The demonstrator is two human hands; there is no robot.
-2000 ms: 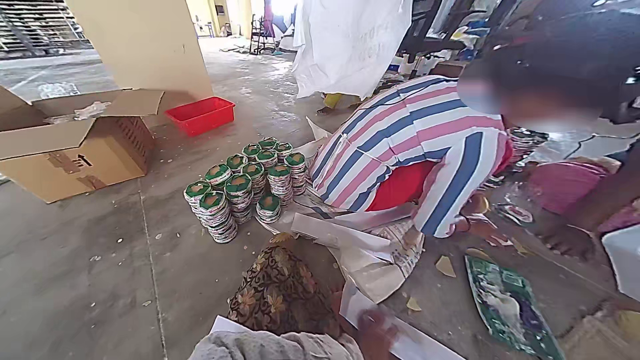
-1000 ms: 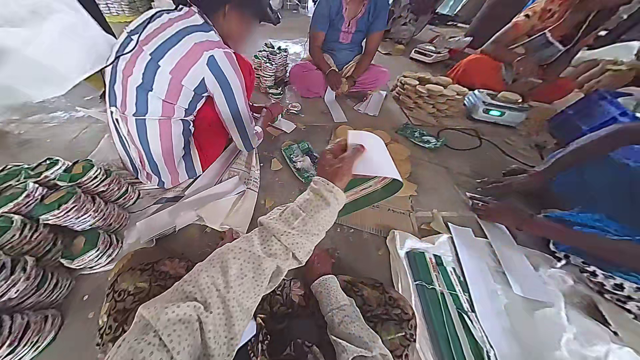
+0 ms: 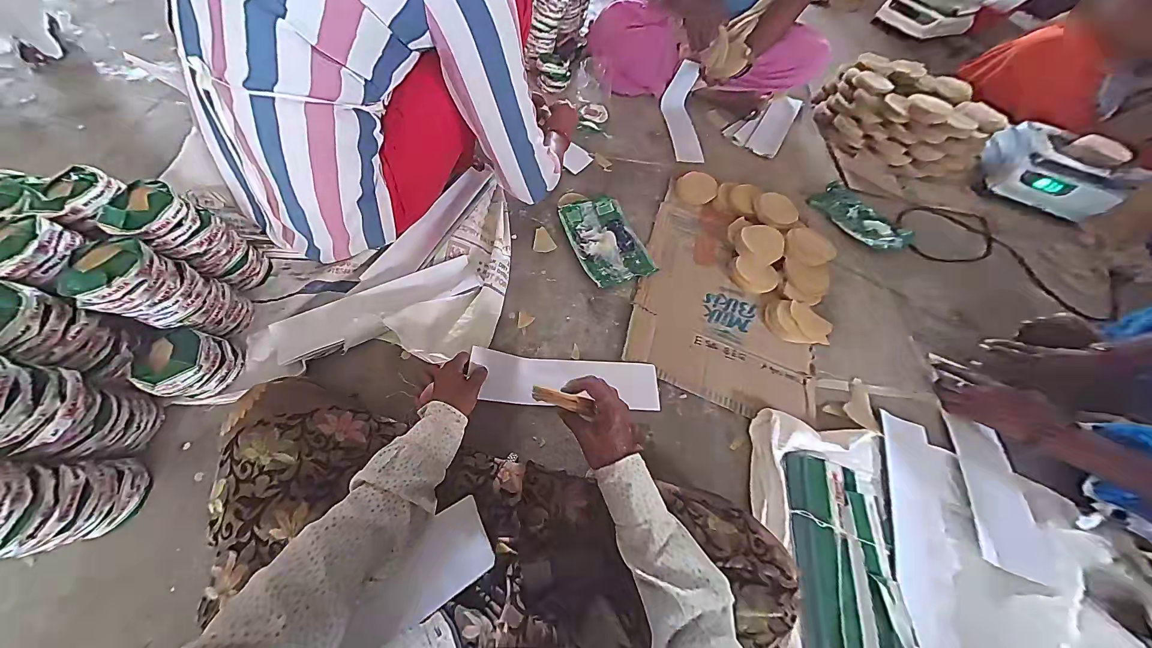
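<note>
A white paper strip (image 3: pixel 540 373) lies in front of my lap. My left hand (image 3: pixel 453 385) grips its left end between thumb and fingers. Over the strip's right part, my right hand (image 3: pixel 601 418) holds a small stack of thin tan discs (image 3: pixel 562 399), seen edge-on. Beyond the strip, more round tan discs (image 3: pixel 758 245) lie loosely on a flattened cardboard sheet (image 3: pixel 670 315). A green plastic packet (image 3: pixel 605 241) with white contents rests left of the cardboard. Another white sheet (image 3: pixel 450 549) lies across my lap, partly under my left forearm.
Stacks of green-topped wrapped packs (image 3: pixel 184 355) stand at left. A person in a striped shirt (image 3: pixel 306 117) sits ahead-left. At right are a disc pile (image 3: pixel 900 112), a scale (image 3: pixel 1048 175) with a cable, green wrapper strips (image 3: pixel 832 540), and another person's hands (image 3: pixel 1008 387).
The view has swung down and right. A second ago my raised hand held a white and green sheet; now both my hands are low at the white strip, with tan discs in the right.
</note>
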